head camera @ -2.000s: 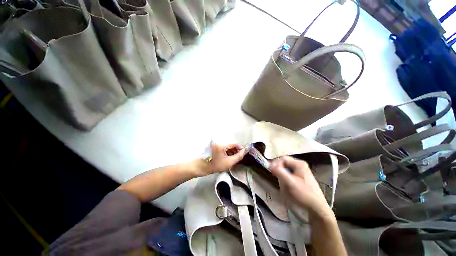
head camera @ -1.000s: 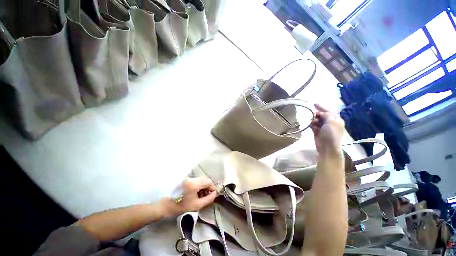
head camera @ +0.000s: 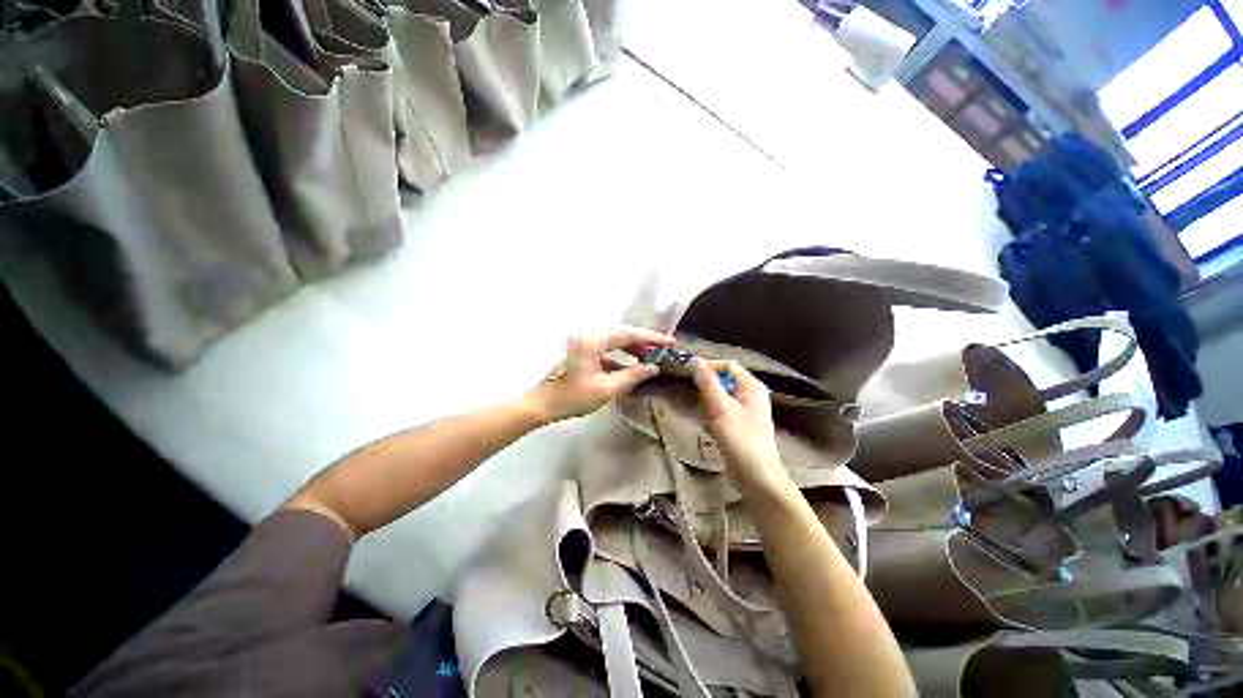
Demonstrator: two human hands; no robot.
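A grey-beige tote bag [head camera: 804,307] lies open in front of me, its dark lining showing and one pale handle [head camera: 900,277] to the right. My left hand [head camera: 607,371] pinches shiny metal side hardware [head camera: 671,357] at the bag's upper corner. My right hand [head camera: 729,402] is at the same hardware from the right, fingertips closed, with a small bright blue scrap [head camera: 728,383] at its fingers. The hardware's exact shape is hidden by the fingers. More totes [head camera: 525,580] lie below, against my front.
A row of similar totes [head camera: 177,205] stands at the upper left of the white worktable [head camera: 450,321]. More totes with raised handles [head camera: 927,457] lie at the right. Dark blue piles [head camera: 1091,259] and windows are beyond.
The tote that stood farther back is now in front of me, on the other bags. My right hand has come from its handle to the corner hardware, beside my left hand.
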